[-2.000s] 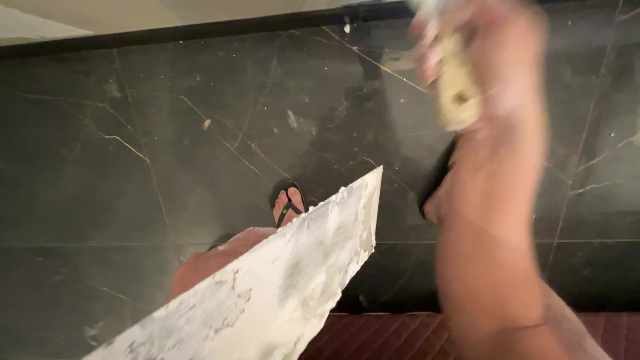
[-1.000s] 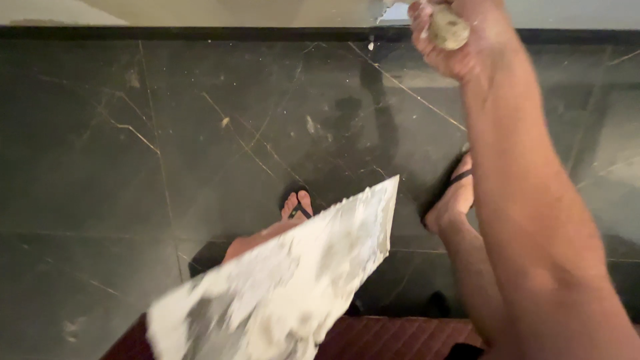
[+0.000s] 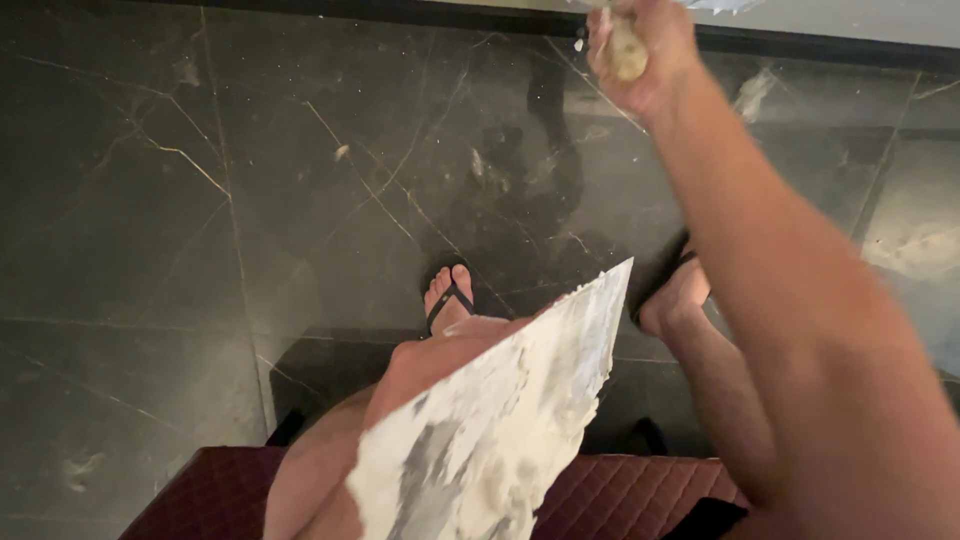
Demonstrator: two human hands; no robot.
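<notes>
My right hand (image 3: 649, 64) is at the top, right of centre, by the foot of the wall. Its fingers are closed around the pale handle (image 3: 627, 56) of a tool whose working end is cut off by the top edge. White paste (image 3: 724, 4) shows on the wall just beside it. A flat board or blade (image 3: 495, 397), coated in white plaster-like paste with grey patches, slants up from the bottom centre over my leg, its pointed corner toward the right. My left hand is not in view, so what bears the board is hidden.
Dark veined floor tiles (image 3: 360, 150) bear small white specks. A black skirting strip (image 3: 465, 26) runs below the pale wall (image 3: 862, 19). My feet in flip-flops (image 3: 450, 298) stand apart on the floor. A quilted maroon seat (image 3: 637, 487) lies at the bottom.
Two seconds ago my right hand was blurred and lower, nearer the board; by one second ago it had moved up to the wall, where it still is.
</notes>
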